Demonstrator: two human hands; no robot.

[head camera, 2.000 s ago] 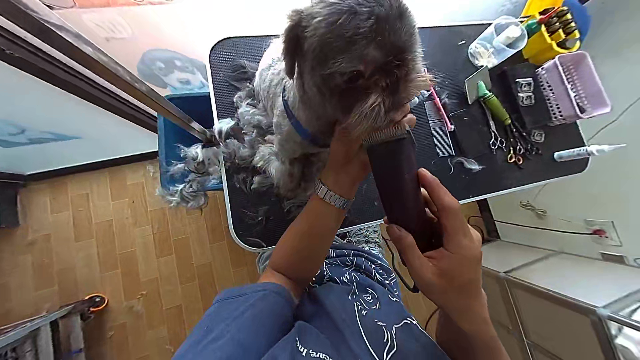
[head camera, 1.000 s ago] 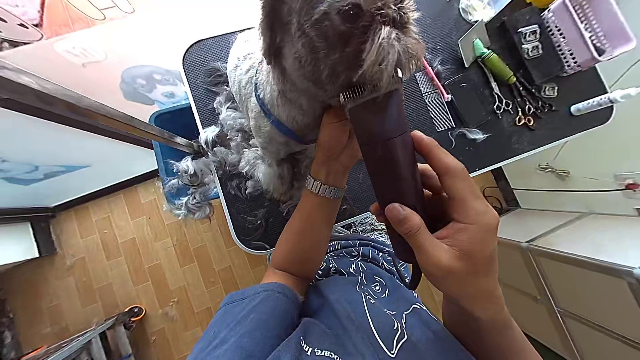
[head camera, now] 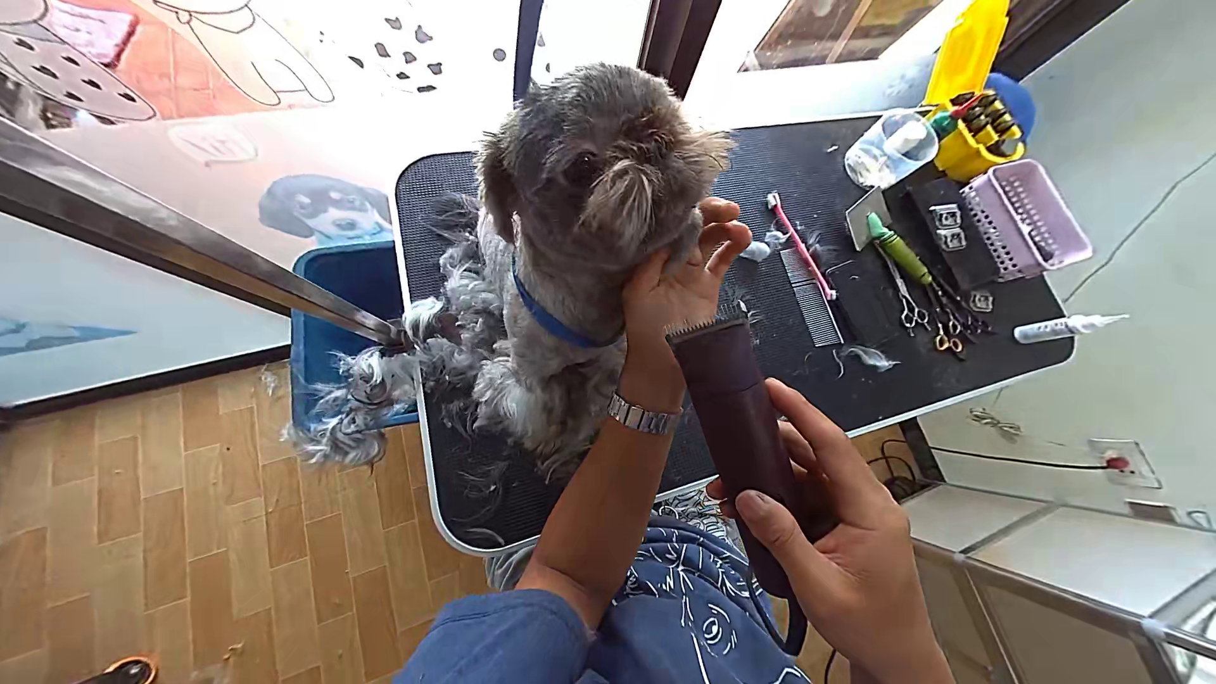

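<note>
A grey dog (head camera: 560,313) with a blue collar (head camera: 551,318) sits at the left part of a black grooming table (head camera: 807,380). My left hand (head camera: 679,280), with a metal watch on the wrist, is under the dog's chin, palm up, its fingers apart and curling beside the muzzle. My right hand (head camera: 836,532) grips a dark electric clipper (head camera: 741,427) by its body. The clipper's toothed blade points up and lies just in front of my left wrist, apart from the dog's face. Loose cut fur (head camera: 446,351) lies around the dog.
On the table's right part are a metal comb (head camera: 812,299), a pink-handled tool (head camera: 800,245), several scissors (head camera: 912,304), a lilac basket (head camera: 1064,223) and a white tube (head camera: 1064,328). A metal post (head camera: 218,247) crosses at left above a blue bin (head camera: 342,271) with fur over its rim.
The clipper's blade was up against the dog's muzzle; now it is lower, away from the face. More of my left hand's fingers show beside the muzzle. The view has shifted.
</note>
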